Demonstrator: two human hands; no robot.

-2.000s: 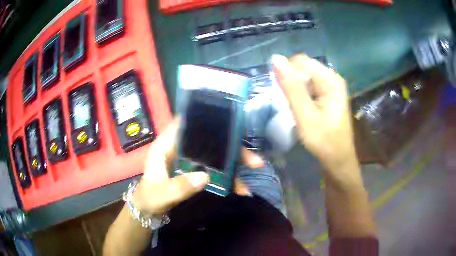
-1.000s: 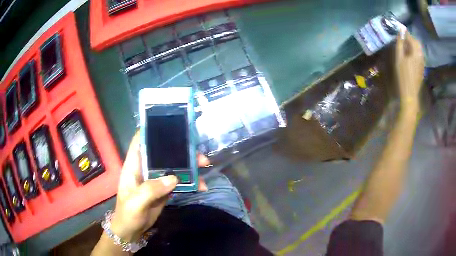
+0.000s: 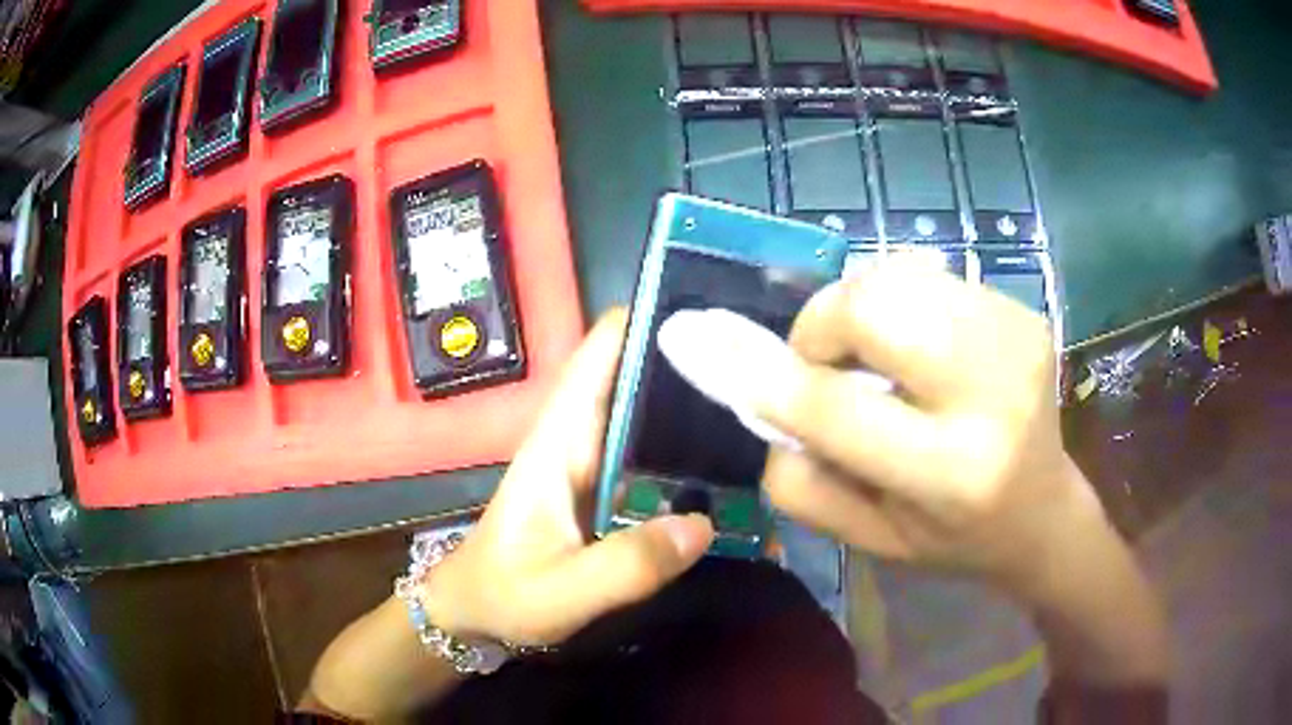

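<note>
My left hand (image 3: 567,545) holds a teal-framed handheld device (image 3: 645,326) above my lap, its dark screen facing up and a green board showing at the near end. The left thumb lies over that near end. My right hand (image 3: 935,411) holds a white wiping cloth (image 3: 720,361) in its fingertips against the device's screen. The right hand covers the device's right side and part of the clear lens sheet (image 3: 907,167) behind it, which lies flat on the green bench top.
A red foam tray (image 3: 376,333) at the left holds black devices with yellow spots (image 3: 461,283) and teal-edged devices (image 3: 301,60) above them. A second red tray (image 3: 907,12) lies at the far edge. A brown box (image 3: 1204,390) with crinkled film scraps (image 3: 1126,371) is below the bench edge, right.
My right hand has come back from the far right corner of the bench to the device and now has the white cloth on its screen. The device has tilted slightly.
</note>
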